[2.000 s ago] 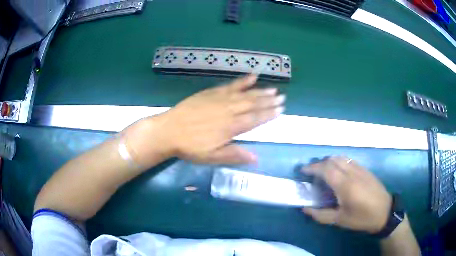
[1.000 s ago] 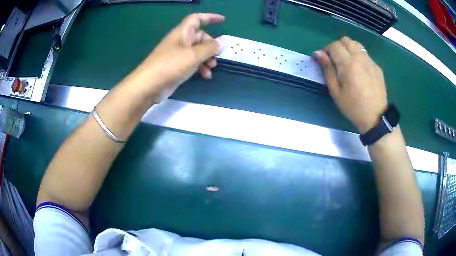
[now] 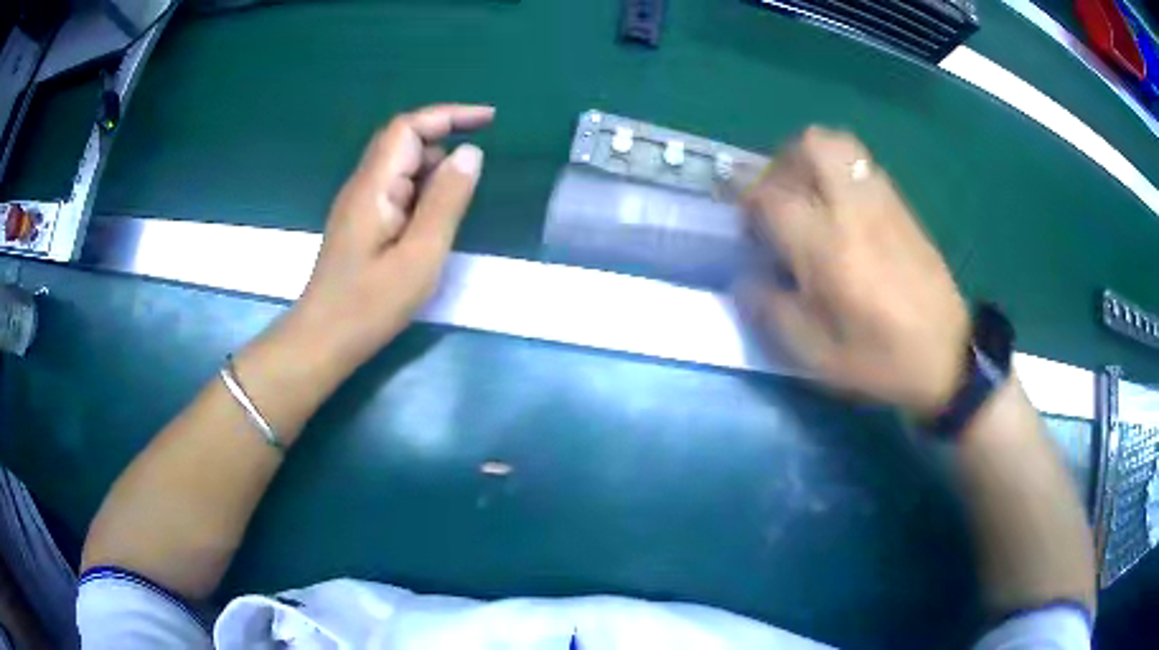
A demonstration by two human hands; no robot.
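A grey metal fixture base [image 3: 697, 158] lies on the green bench with pale round spots showing along it. Its right end is hidden by my right hand [image 3: 845, 273]. My right hand is blurred and holds the right end of a flat silver-grey cover plate [image 3: 642, 226]. The plate is blurred by motion and is just on my side of the base, off its top, over the edge of the white strip. My left hand [image 3: 400, 229] is to the left of the base and plate, thumb and fingers apart, holding nothing.
The white strip [image 3: 585, 307] crosses the bench. A dark block [image 3: 642, 22] and ribbed stacked fixtures [image 3: 890, 26] are at the far side. A machine frame with a red button [image 3: 20, 224] is left. A slotted block [image 3: 1130, 316] and mesh tray [image 3: 1130, 476] are right. A tiny pale piece [image 3: 496, 469] lies nearby.
The plate has come off the base towards me in my right hand, uncovering the pale spots. My left hand has let go of its left end and moved left and down.
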